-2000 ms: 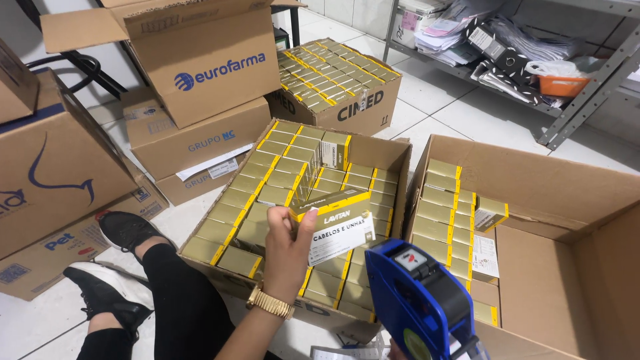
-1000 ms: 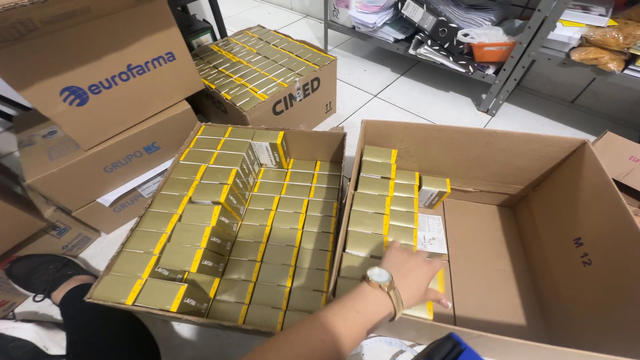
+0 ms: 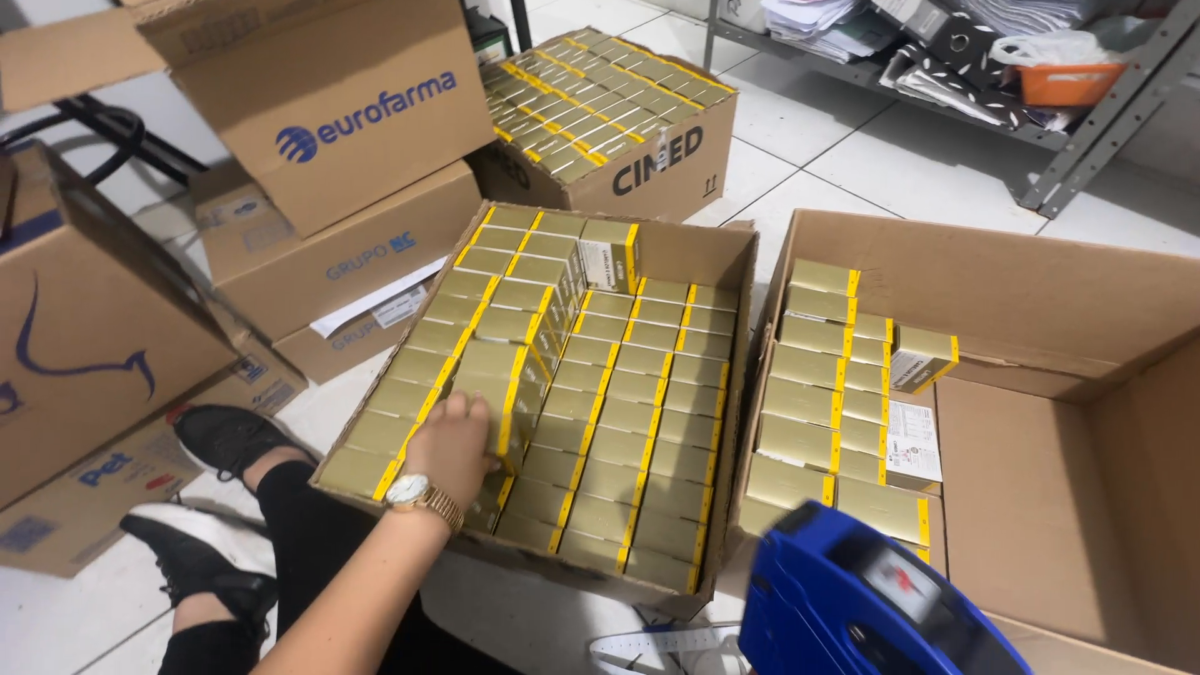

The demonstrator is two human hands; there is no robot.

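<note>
My left hand [image 3: 453, 433], a gold watch on its wrist, grips a gold-and-yellow product carton [image 3: 489, 384] at the left part of the middle cardboard box [image 3: 745, 309]. Rows of like cartons fill that box, higher on its left side. A blue handheld labeler [image 3: 872, 600] stands out at the bottom right; my right hand is hidden behind or below it, with at most a sliver at the frame's edge. Beyond the labeler, the right cardboard box [image 3: 1012, 291] holds more cartons along its left side, one turned with its printed face showing.
A full box of cartons [image 3: 684, 159] stands behind. Stacked cardboard boxes [image 3: 356, 253] and a large box [image 3: 94, 328] are at the left, beside my legs and black shoes [image 3: 225, 441]. A metal shelf [image 3: 1078, 141] with papers and an orange basket [image 3: 1069, 84] stands at the back right.
My left hand was at the cartons in the right box one second ago and is now at the middle box, on a carton. Two seconds ago it held a carton up over the middle box.
</note>
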